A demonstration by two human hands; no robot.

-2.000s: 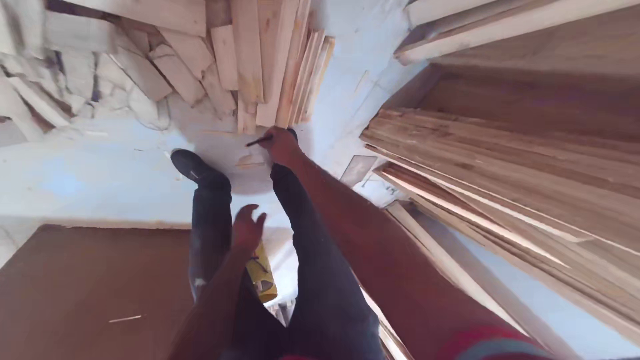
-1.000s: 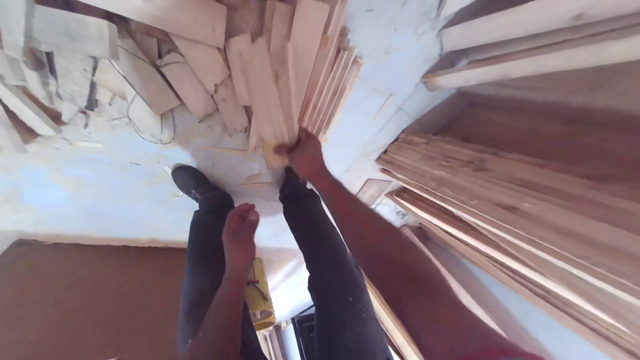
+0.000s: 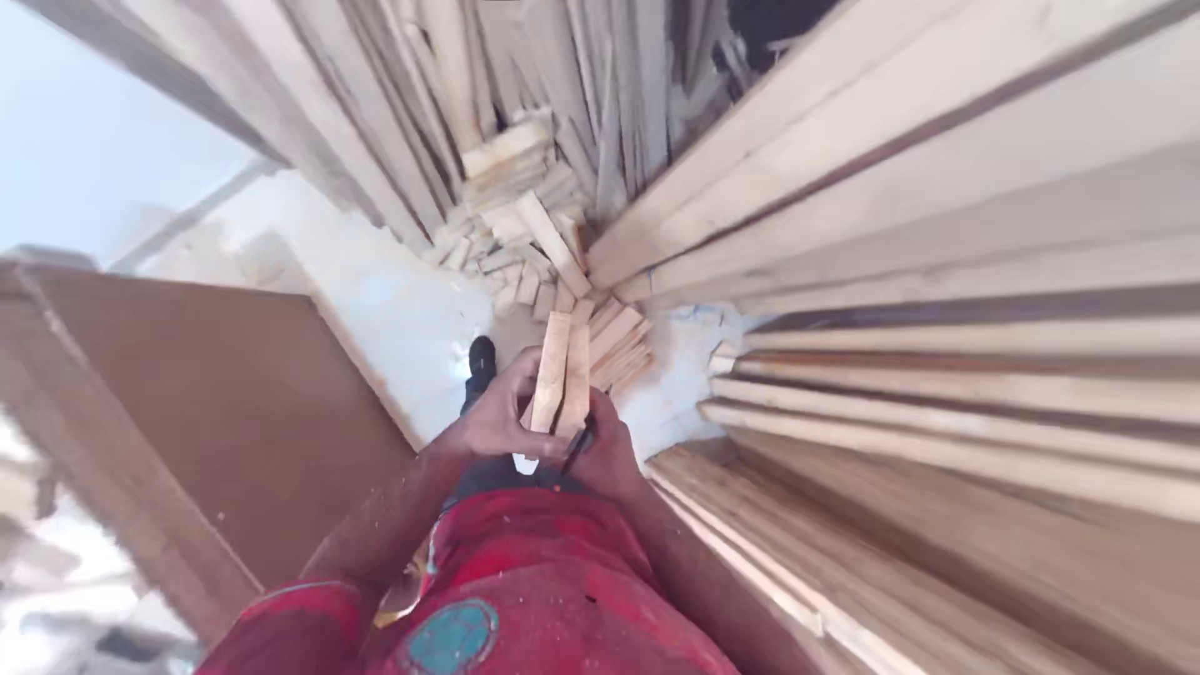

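Note:
Two short wooden blocks (image 3: 565, 373) stand side by side between my hands, in front of my body. My left hand (image 3: 504, 405) wraps around them from the left, its fingers and thumb on the wood. My right hand (image 3: 600, 436) grips them from the right and also holds a thin dark tool, perhaps a pencil (image 3: 576, 450). Just beyond the blocks, a neat stack of short wood pieces (image 3: 621, 342) lies on the floor. Behind it is a loose heap of offcuts (image 3: 511, 225).
Long boards (image 3: 844, 169) lean at the upper right, and more planks (image 3: 937, 403) lie along the right. Upright boards (image 3: 347, 112) stand at the upper left. A brown wooden panel or box (image 3: 234, 403) is at my left. My shoe (image 3: 482, 354) rests on the pale floor.
My right hand was at the floor pile by my foot, my left hand apart from it; now both are together in front of my body with wooden blocks. The view has shifted strongly.

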